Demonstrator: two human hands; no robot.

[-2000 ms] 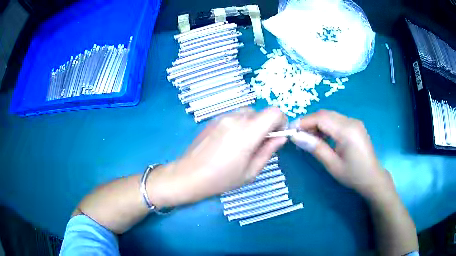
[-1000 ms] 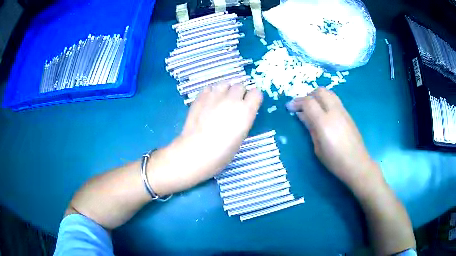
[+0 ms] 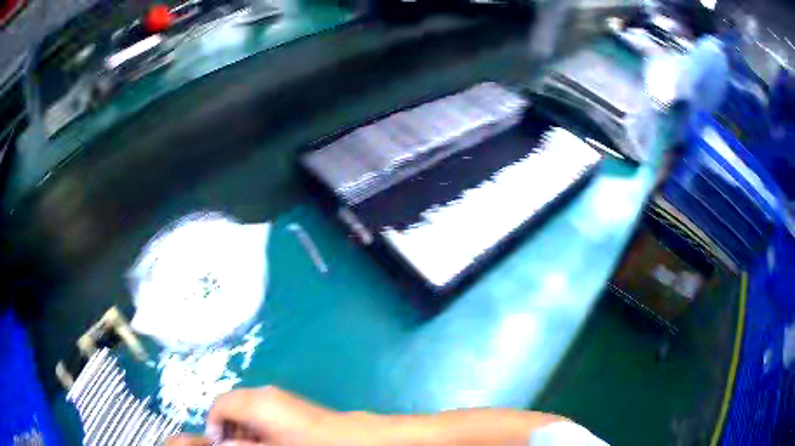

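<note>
The picture is blurred. My right hand [image 3: 266, 416] is at the bottom edge, fingers bent, beside the heap of small white caps [image 3: 199, 376]; whether it holds anything cannot be told. Of my left hand at most a sliver may show at the bottom edge; I cannot make it out. Thin silver rods [image 3: 113, 399] lie in a row at the lower left, cut off by the edge. A clear bag of white caps [image 3: 200, 283] lies behind the heap.
A black tray [image 3: 453, 187] with two rows of rods is at the centre. A loose thin strip [image 3: 307, 246] lies between bag and tray. The beige fixture [image 3: 109, 327] is behind the rods. A person [image 3: 689, 83] is at the upper right. A brown box [image 3: 660, 273] is below the bench edge.
The view has swung to the right, bringing the black tray to the centre. The rods, caps and bag have shifted to the lower left, and my left hand has left clear view.
</note>
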